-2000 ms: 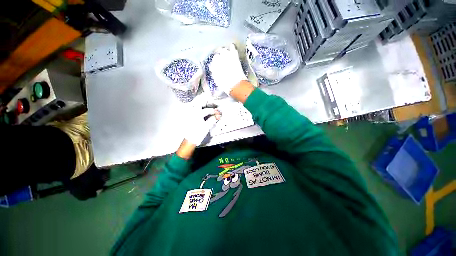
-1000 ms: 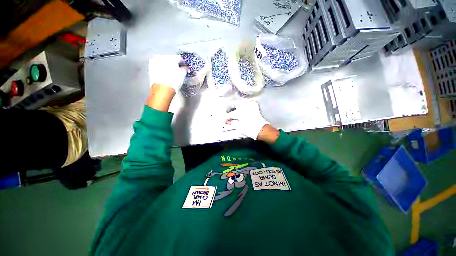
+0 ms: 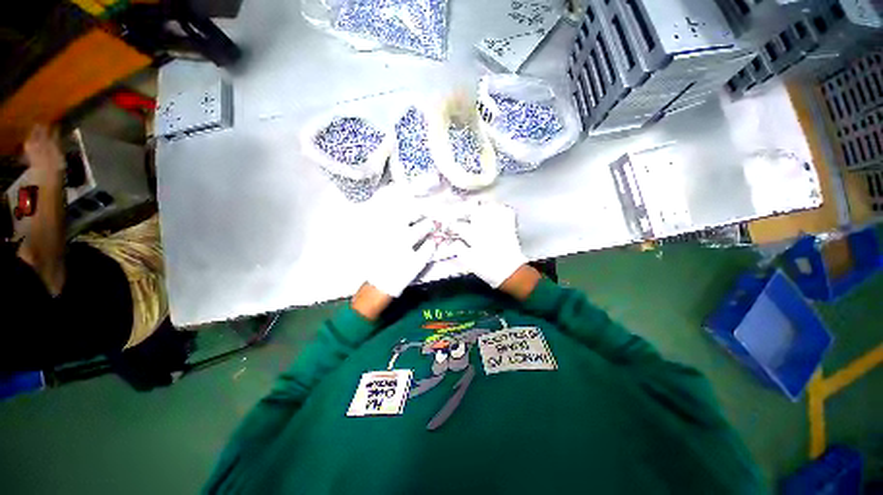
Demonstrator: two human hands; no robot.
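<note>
My left hand and my right hand, both in white gloves, are close together at the table's front edge, fingertips nearly meeting. A glaring white sheet-metal panel shows a little between and under them; its outline is mostly lost in glare. Whether fasteners are between the fingertips cannot be told. Just beyond the hands stand open fastener bags in a row: a clear bag at left, a narrow one, a cream-rimmed one and a wider clear bag at right.
Stacked slotted panels stand at the right of the table, a single panel before them. Another panel lies left. A large fastener bag and a tilted panel lie behind. A person's arm reaches at far left.
My left hand has moved from the leftmost bag back beside my right hand over the panel. The other person's arm has come into view at the control box.
</note>
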